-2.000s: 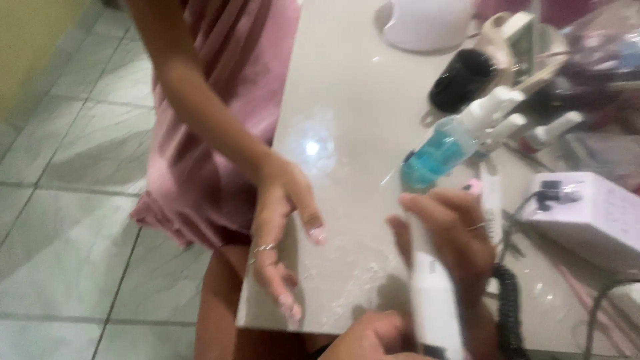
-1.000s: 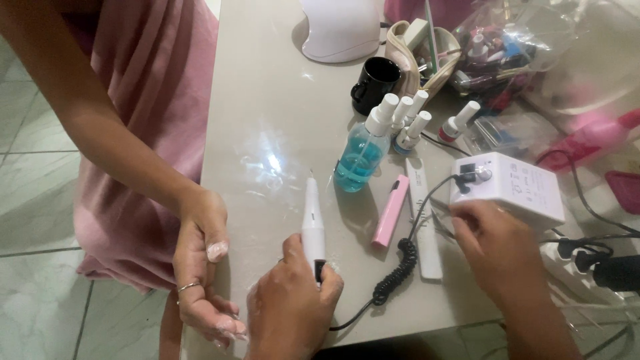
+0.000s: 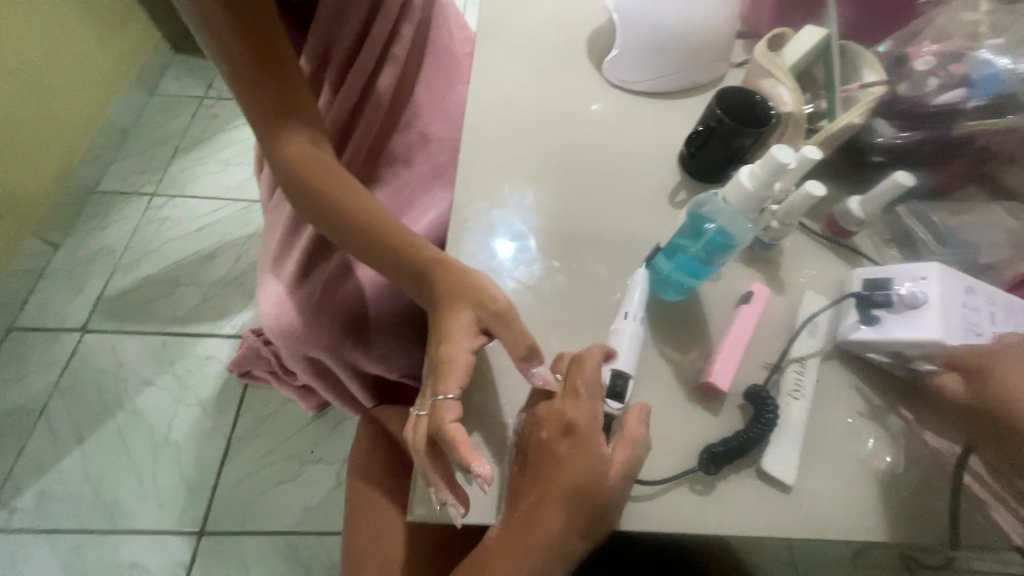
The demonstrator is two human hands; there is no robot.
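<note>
My left hand (image 3: pixel 572 448) lies near the table's front edge, its fingers around the lower end of a white electric nail drill handpiece (image 3: pixel 630 328). The drill's tip points away, close to a spray bottle of blue liquid (image 3: pixel 696 244). A coiled black cord (image 3: pixel 740 436) runs from the handpiece side to a white control box (image 3: pixel 920 308). My right hand (image 3: pixel 980 392), blurred, is at the front of that box; its fingertips are partly hidden. Another person's hand (image 3: pixel 456 344), with rings and whitish nails, hangs over the table edge, its thumb close to my left hand.
A pink slim case (image 3: pixel 734 340) and a white nail file (image 3: pixel 796 392) lie right of the handpiece. Beyond are a black mug (image 3: pixel 728 132), nail polish bottles (image 3: pixel 868 204), a beige pouch (image 3: pixel 780 80), a white nail lamp (image 3: pixel 672 44) and clear plastic bags (image 3: pixel 960 72).
Two seconds ago both my hands were close together at the handpiece. My right hand has since moved off to the white box, while my left hand holds the handpiece.
</note>
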